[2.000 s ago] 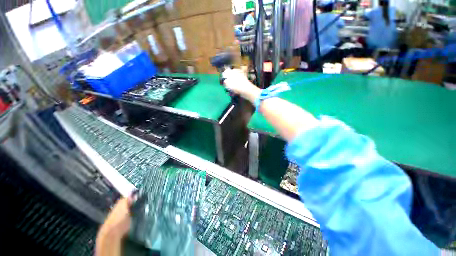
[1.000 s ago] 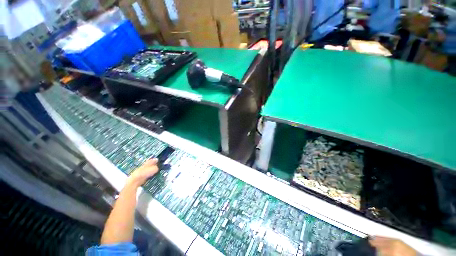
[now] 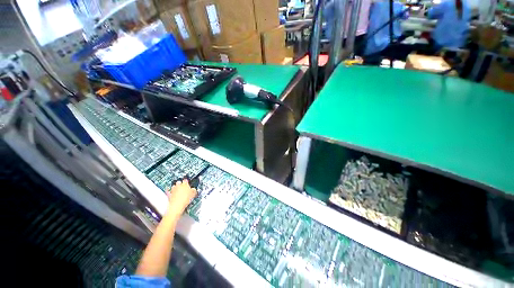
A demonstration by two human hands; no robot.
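Green circuit boards (image 3: 260, 216) lie end to end on the conveyor, which runs from the far left to the lower right between pale rails (image 3: 251, 184). My left hand (image 3: 182, 196) is over the boards at the near rail, fingers on or just above a board's edge, with dark finger coverings at the tips. Whether it grips the board is unclear. My right hand is out of the picture. A black and white barcode scanner (image 3: 250, 91) lies on the green bench top.
A blue bin (image 3: 145, 63) with clear bags and a black board tray (image 3: 194, 81) sit on the left bench (image 3: 276, 79). Pale components (image 3: 372, 193) fill a bin under the right bench (image 3: 428, 107). A slotted rack (image 3: 53, 225) is at lower left. Cartons and people stand behind.
My right arm first held the scanner up; the scanner then lay on the bench, and the right hand has now left the lower right. My left hand stays at the boards near a gap.
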